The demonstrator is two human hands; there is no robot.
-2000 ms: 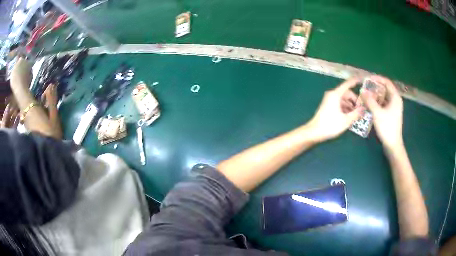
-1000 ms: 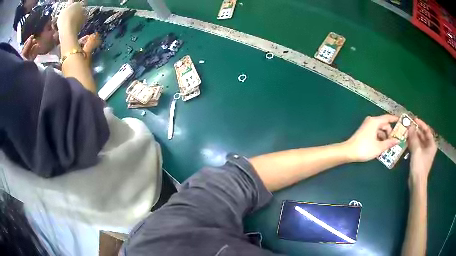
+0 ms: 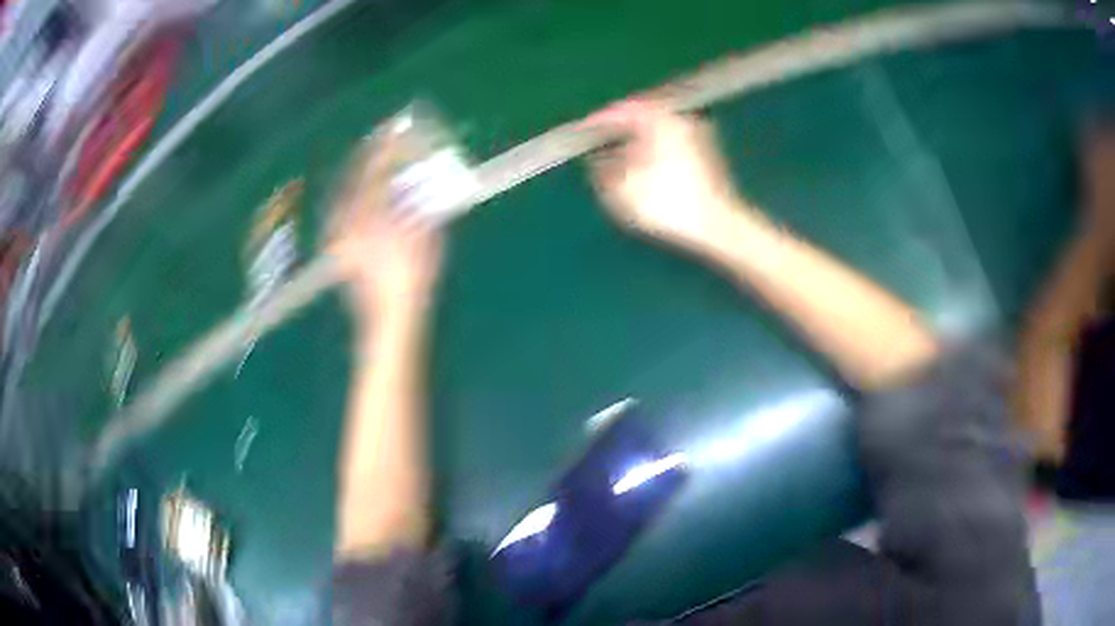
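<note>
The view is strongly blurred. My left hand (image 3: 389,251) is left of centre at the pale edge strip, its fingers around a handset assembly (image 3: 430,184) with a white end; fine detail is smeared. My right hand (image 3: 666,177) is at the strip right of centre, apart from my left hand. Its fingers are bent and blurred, and I cannot tell whether it holds anything small. The dark smartphone (image 3: 593,508) lies on the green bench between my forearms, with glare on its glass.
Another handset assembly (image 3: 272,251) lies beyond the strip (image 3: 538,157), left of my left hand. A blurred tan and white pile (image 3: 196,538) is at the lower left. Red shapes (image 3: 128,116) are at the upper left. Another person's arm (image 3: 1058,318) is at the right edge.
The view has swung to the right, so bench items sit further left. My hands were together on one handset assembly; now they are apart, with my left hand around a unit at the strip.
</note>
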